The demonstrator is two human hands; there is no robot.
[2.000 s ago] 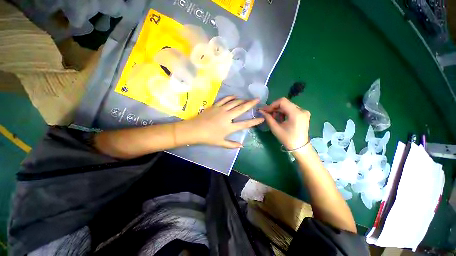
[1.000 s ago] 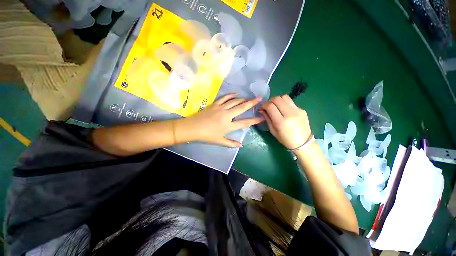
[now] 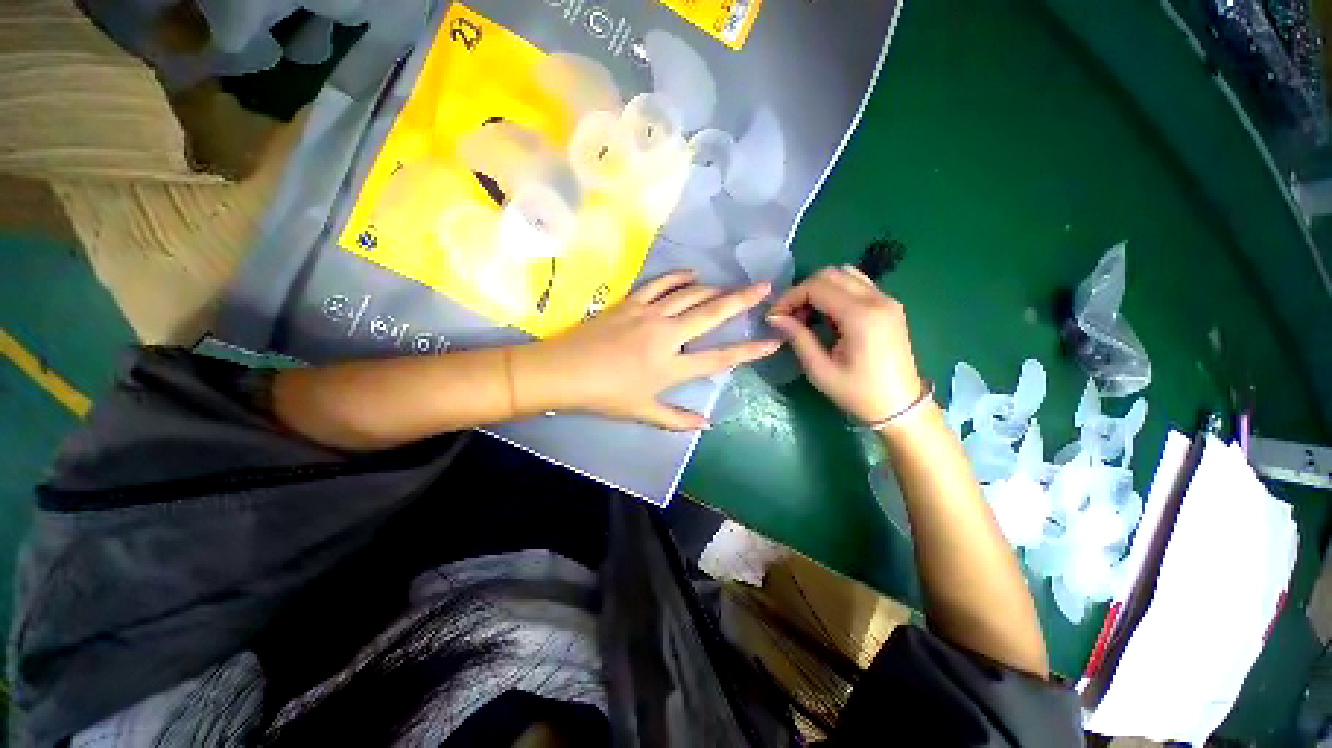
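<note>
A frosted fan blade (image 3: 763, 260) lies at the right edge of the grey and yellow printed sheet (image 3: 584, 453), partly under my hands. My left hand (image 3: 643, 354) lies flat with spread fingers over the sheet and the blade's near part. My right hand (image 3: 852, 348) has its thumb and index fingertips pinched at the blade beside my left fingertips; whether a small part is between them cannot be seen. More loose blades (image 3: 541, 219) lie on the sheet. A cluster of small black parts (image 3: 881, 259) lies on the green bench just beyond my right hand.
Heaped blades (image 3: 1074, 497) lie right of my right forearm. A crumpled clear bag (image 3: 1110, 329) is beyond them. White papers (image 3: 1205, 599) and pens (image 3: 1243, 425) are at far right. An open cardboard carton (image 3: 132, 176) with blades stands at upper left.
My right hand has shifted slightly right, its fingers staying near the same blade. A pale blade shape now shows left of my right forearm. My left hand has stayed nearly still.
</note>
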